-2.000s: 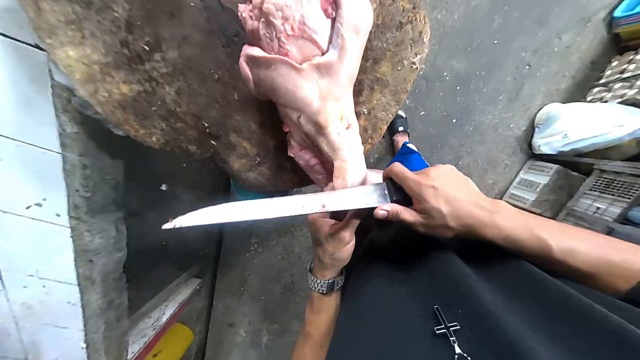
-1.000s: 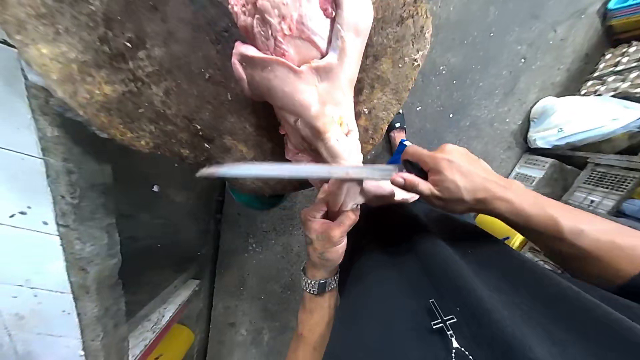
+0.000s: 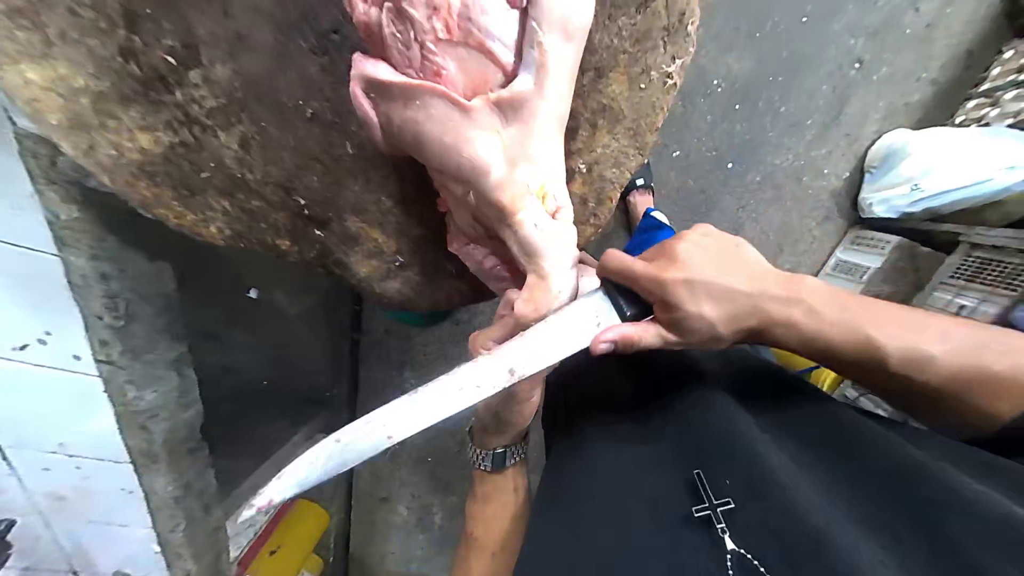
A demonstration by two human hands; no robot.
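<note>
A large piece of raw, skin-on meat [image 3: 488, 152] lies over the near edge of a round wooden chopping block [image 3: 312, 192], its narrow end hanging past the rim. My left hand [image 3: 508, 344] grips that narrow end from below; the blade partly hides the fingers. In my right hand [image 3: 688, 288] is the black handle of a long butcher's knife [image 3: 448, 394]. Its broad blade slants down to the left, passing in front of my left hand, with the tip near the lower left. Whether the blade touches the meat I cannot tell.
White tiles with a rough concrete edge [image 3: 152, 344] run along the left. A yellow object [image 3: 292, 540] sits at lower left. On the right are a white plastic bag [image 3: 944, 172] and plastic crates [image 3: 980, 276] on the concrete floor. A sandalled foot [image 3: 638, 200] shows beside the block.
The knife, roughly level across the meat's end in the earlier frames, now slants with its tip lower left. My left hand keeps its hold on the narrow end.
</note>
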